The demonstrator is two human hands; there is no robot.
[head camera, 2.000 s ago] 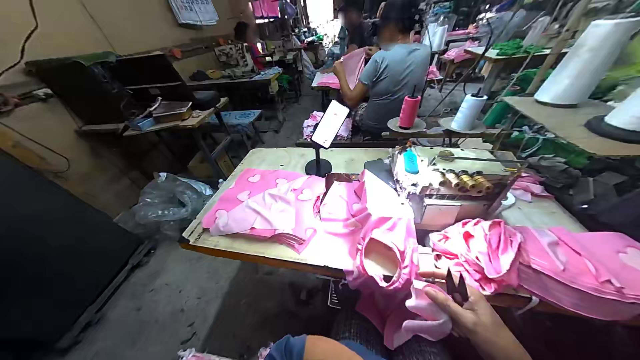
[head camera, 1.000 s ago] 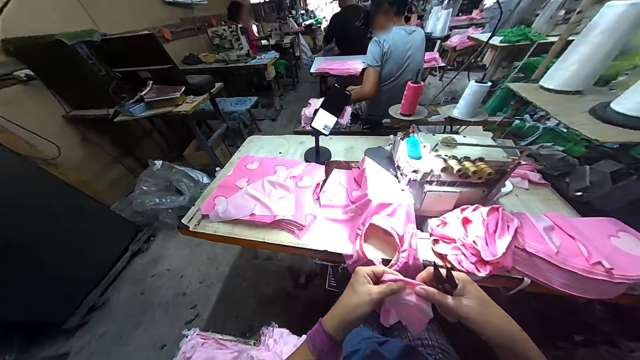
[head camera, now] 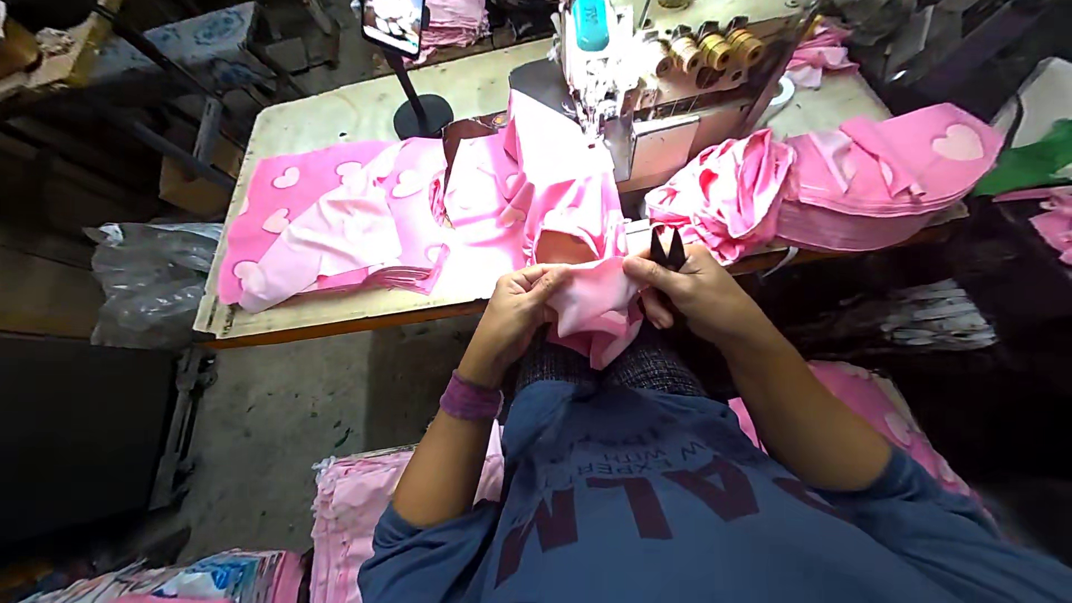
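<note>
My left hand (head camera: pixel 521 311), with a purple band at the wrist, pinches the left side of a pink fabric piece (head camera: pixel 593 306) over my lap. The fabric's right side is held by my right hand (head camera: pixel 691 289), which also has small black thread snips (head camera: pixel 667 248) tucked in it, blades pointing up. Just beyond my hands, a gathered pink garment part with a round opening (head camera: pixel 578 219) lies at the table edge, below the needle area of a sewing machine (head camera: pixel 624 100).
Stacked pink heart-print fabric (head camera: pixel 335 218) lies on the table's left. Crumpled pink fabric (head camera: pixel 724 193) and a curved stack (head camera: pixel 888 176) lie right. A phone on a stand (head camera: pixel 394 25) stands behind. More pink fabric (head camera: pixel 368 502) is beside my lap; a plastic bag (head camera: pixel 146 280) is on the floor.
Two seconds ago my left hand was not visible at the fabric; it has since come in and taken hold of it. The view has tilted down. My right hand keeps the fabric and snips.
</note>
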